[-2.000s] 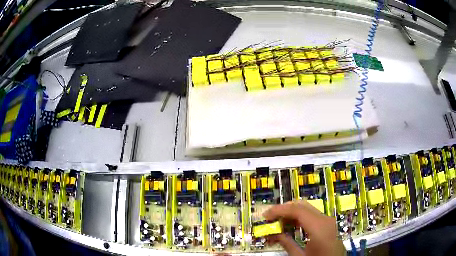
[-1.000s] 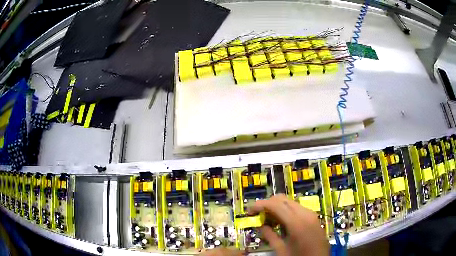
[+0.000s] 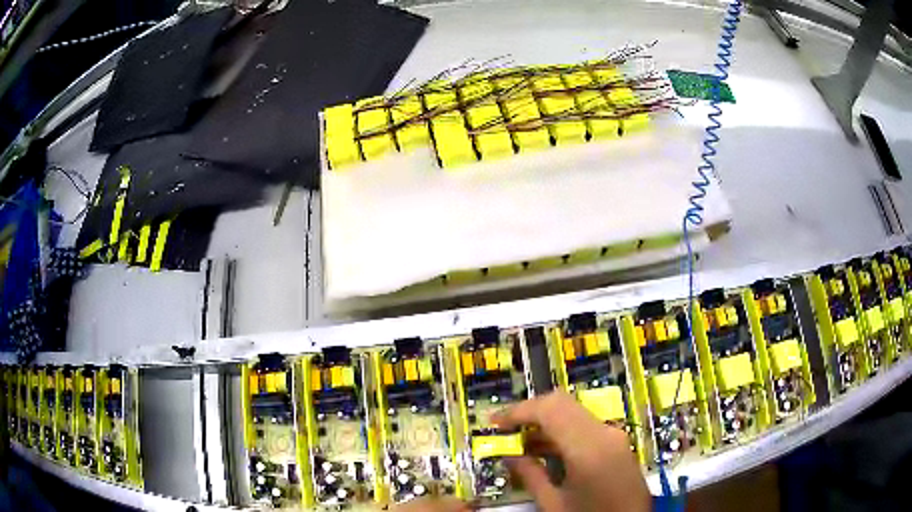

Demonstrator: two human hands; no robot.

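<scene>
My right hand [image 3: 580, 450] holds a yellow tape-wrapped transformer [image 3: 498, 445] between thumb and fingers, over the middle of a power supply board [image 3: 487, 385]. Whether the transformer touches the board cannot be told. My left hand [image 3: 430, 506] shows only as fingertips at the bottom edge, near the board's near end; what it does is hidden. Boards to the right carry a yellow block near the middle [image 3: 603, 403]; the boards just to the left [image 3: 410, 420] show none there. A blue strap [image 3: 672, 495] is at my right wrist.
Loose yellow transformers [image 3: 500, 110] with dark leads sit in rows on a white foam sheet [image 3: 500, 220]. A blue coiled cord [image 3: 708, 150] hangs over the bench. A green circuit board [image 3: 700, 86] lies at back right, black foam sheets [image 3: 270, 110] at back left. The metal rail [image 3: 350, 335] edges the track.
My right hand stays over the same board with the transformer. My left fingertips came in at the bottom edge after the first frame. The view has shifted, and the bench items appear farther left.
</scene>
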